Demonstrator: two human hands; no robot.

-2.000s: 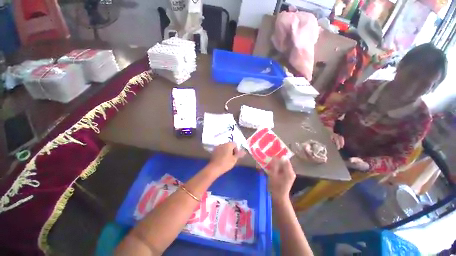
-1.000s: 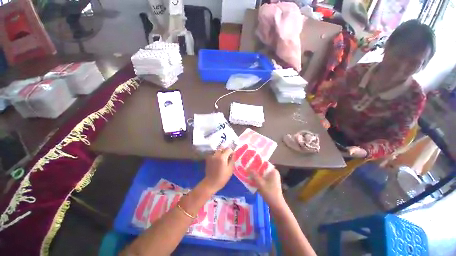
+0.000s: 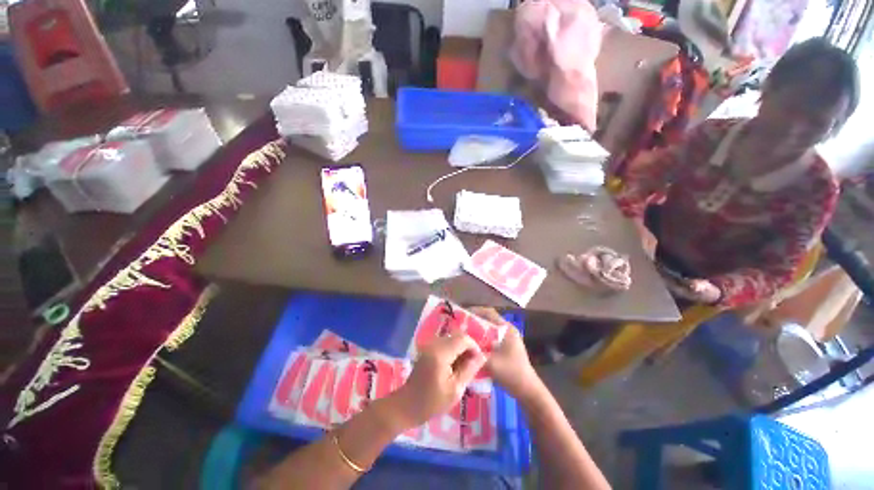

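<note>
My left hand (image 3: 443, 375) and my right hand (image 3: 506, 356) hold a clear printed bag (image 3: 433, 321) with a red-and-white card showing through, above the near blue tray (image 3: 316, 312). Finished packs (image 3: 335, 381) overlap in that tray. The bag pile (image 3: 418, 247) lies near the table's front edge. A red-and-white card stack (image 3: 508, 272) lies just right of it. My fingers hide part of the held bag.
A smartphone (image 3: 346, 211) stands left of the bags. A white block (image 3: 487, 213), tangled rubber bands (image 3: 598, 268), white stacks (image 3: 324, 115) and the far blue tray (image 3: 468, 122) are on the table (image 3: 278, 230). A person (image 3: 733, 201) sits at right beside a blue stool (image 3: 781, 455).
Both hands have moved down from the table edge to over the near tray. The card that was held by my right hand now shows inside a bag.
</note>
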